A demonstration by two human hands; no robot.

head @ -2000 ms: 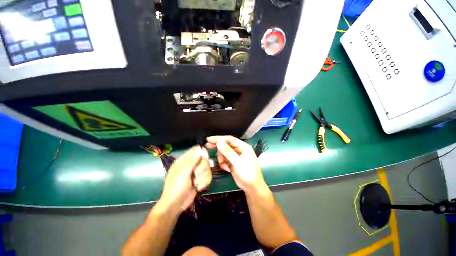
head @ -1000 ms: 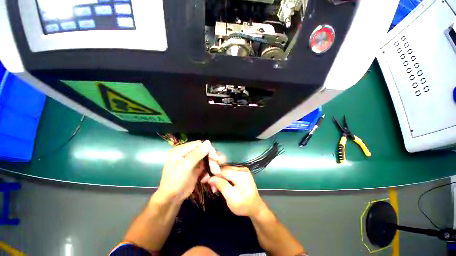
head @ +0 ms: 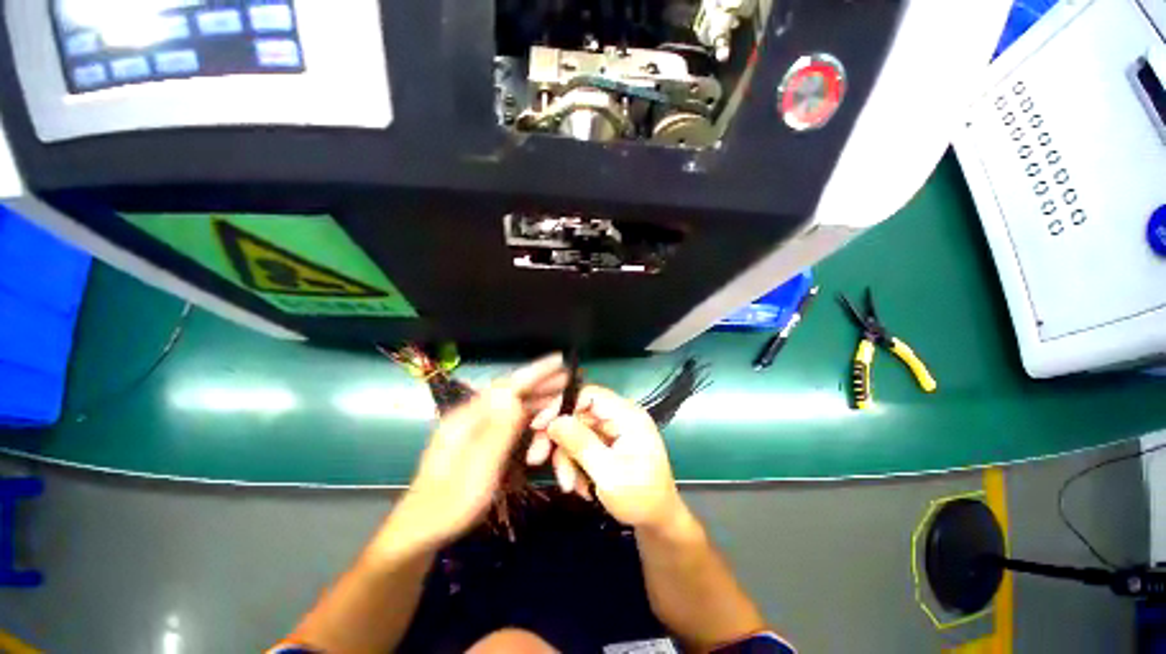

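My right hand (head: 611, 457) is closed on a small bunch of thin black wires (head: 570, 381), whose upper ends stick up between the fingers. My left hand (head: 471, 447) is beside it, its slightly blurred fingers straight and against the bunch; its grip is hidden. Wires with reddish ends (head: 508, 509) hang below the hands over my lap. Another wire bundle with orange and yellowish ends (head: 422, 364) lies on the bench left of the hands. Black wire ends (head: 678, 390) fan out to the right of my right hand.
The black-fronted machine (head: 448, 281) stands just ahead, with a feed slot (head: 582, 243) and a red-ringed button (head: 811, 92). Right on the green bench (head: 767, 428) are a pen (head: 785, 328), open pliers (head: 877, 345) and a white machine (head: 1087, 256). A blue bin (head: 38, 319) is left.
Since one second ago, my left fingers have straightened and my right hand has turned more upright with the black bunch. The bunch's ends now point up towards the machine.
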